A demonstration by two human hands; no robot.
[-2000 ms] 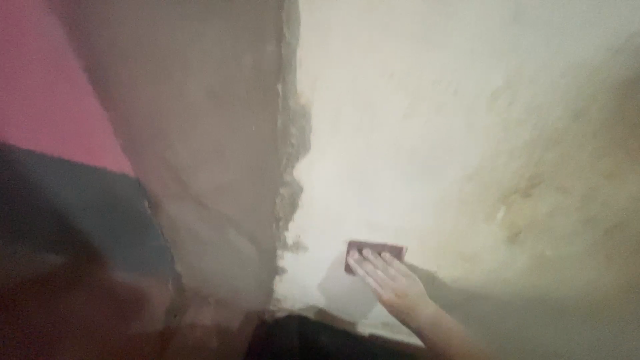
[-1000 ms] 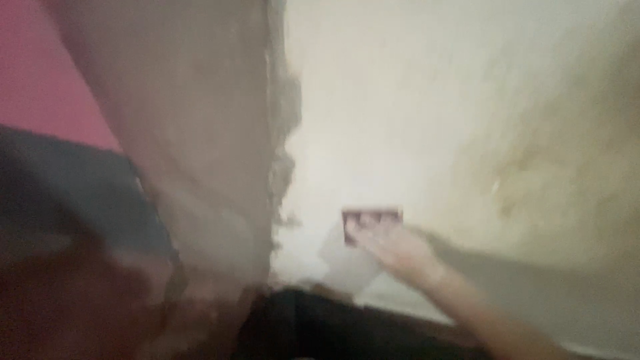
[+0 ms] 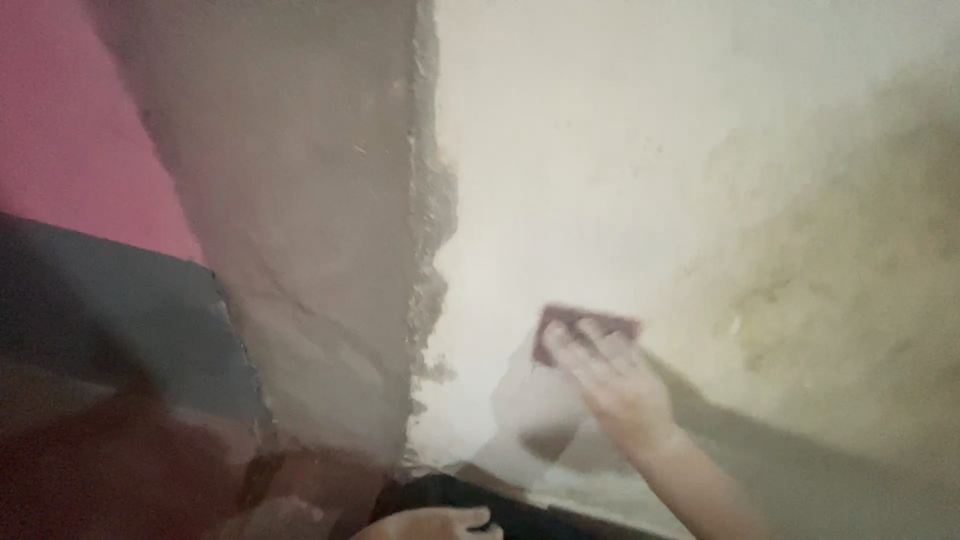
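Observation:
My right hand (image 3: pixel 607 367) presses a dark reddish sanding pad or sheet (image 3: pixel 551 315) against the pale wall (image 3: pixel 540 187), fingers spread over it. The hand and pad are somewhat blurred. At the bottom edge my left hand (image 3: pixel 442 523) shows only in part, with thumb and a finger slightly apart, beside a dark edge; whether it holds anything cannot be told. A ragged strip of rough grey plaster (image 3: pixel 431 202) runs down the border of the pale coating.
A grey-brown plastered wall (image 3: pixel 300 150) meets the pale wall at the corner. Pink paint (image 3: pixel 82 135) and dark grey paint (image 3: pixel 135 315) lie at the left. A dark ledge or trim (image 3: pixel 517 506) runs along the bottom. Yellowish-brown stains (image 3: pixel 810 277) mark the right side.
The left hand has come into view at the bottom edge. The right hand remains on the pad against the pale wall, shifted slightly up from where it was two seconds ago.

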